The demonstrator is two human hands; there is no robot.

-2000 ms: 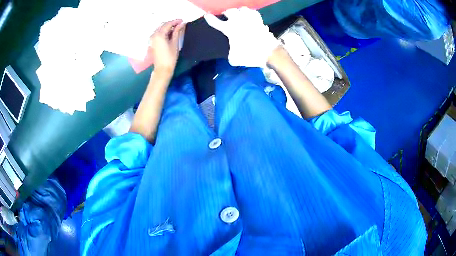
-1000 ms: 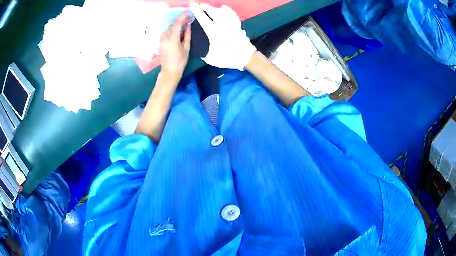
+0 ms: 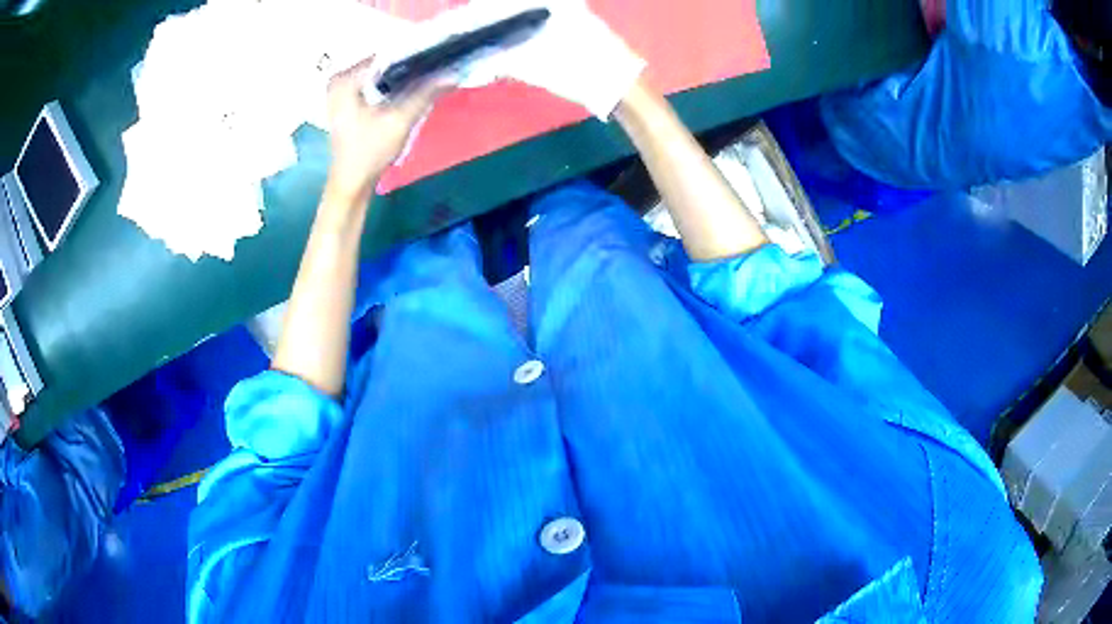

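A thin dark slab, perhaps a tablet [image 3: 463, 51], is seen edge-on above the red-pink mat [image 3: 488, 132], with white wrap or sheet against it. My left hand [image 3: 372, 122] is bare and grips the slab's left end. My right hand [image 3: 579, 55], in a white glove, is at its right end and holds it; the fingers blend with the white material. A loose fanned pile of white wraps [image 3: 207, 128] lies left of the mat on the dark green bench.
White-framed trays or boxes with dark centres [image 3: 51, 177] stand at the far left. An open brown carton with white contents [image 3: 762, 195] is below the bench edge. A person in a blue smock [image 3: 963, 110] is at upper right. Pale boxes [image 3: 1061, 463] are at lower right.
The dark slab, earlier low near the bench edge, is now raised and tilted edge-on between both hands. My left hand has moved left. More of the mat shows.
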